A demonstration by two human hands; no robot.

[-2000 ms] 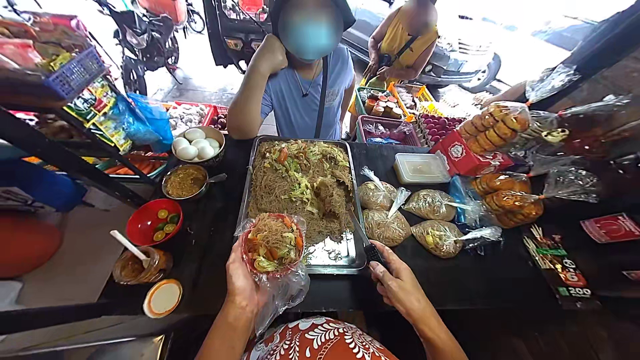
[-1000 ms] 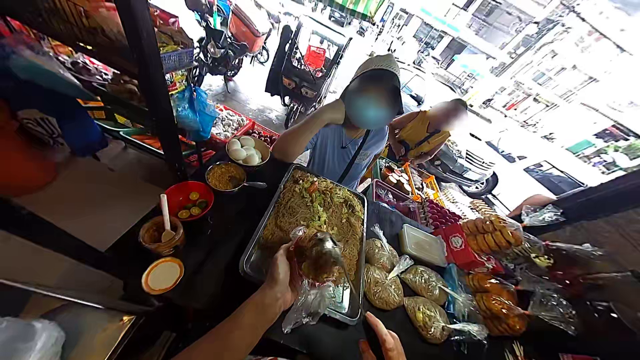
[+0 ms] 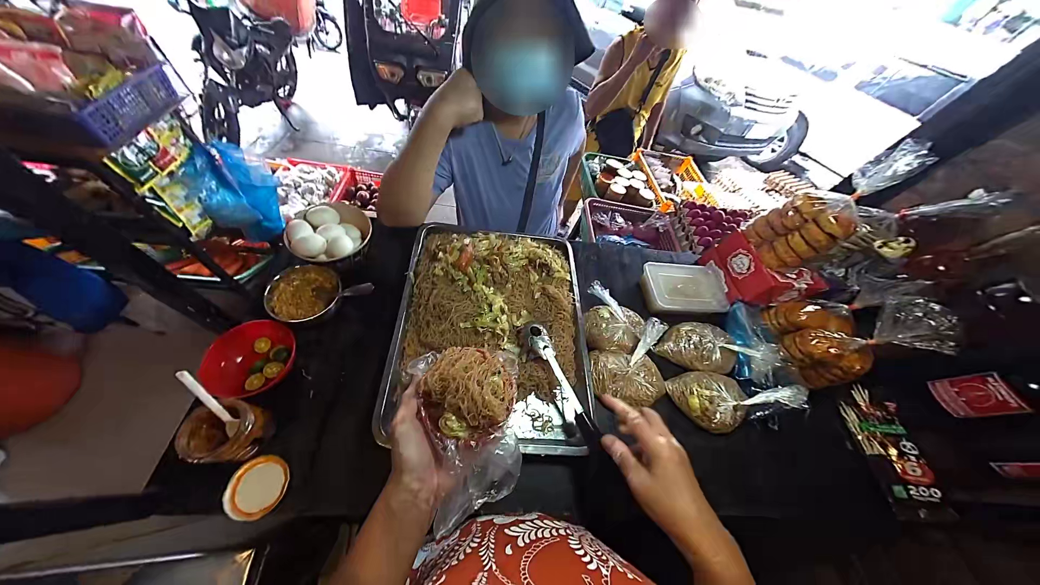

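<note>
My left hand holds a clear plastic bag around a mound of fried thin noodles with bits of cabbage, over the near left corner of a metal tray. More noodles with cabbage fill most of the tray, and bare metal shows near its front right. Metal tongs with black handles lie on the noodles and the tray's right rim. Beside the handles is my right hand, fingers apart and holding nothing; whether a fingertip touches them I cannot tell.
Bagged noodles and a lidded plastic container sit right of the tray. At left are a bowl of eggs, a bowl of ground food with a spoon, a red bowl of cut citrus and an open jar. A person stands across the table.
Two seconds ago my right hand was on the tongs' handles; now it holds nothing. The held portion showed vegetables on top then, and mostly noodles now. The view has tilted and come back.
</note>
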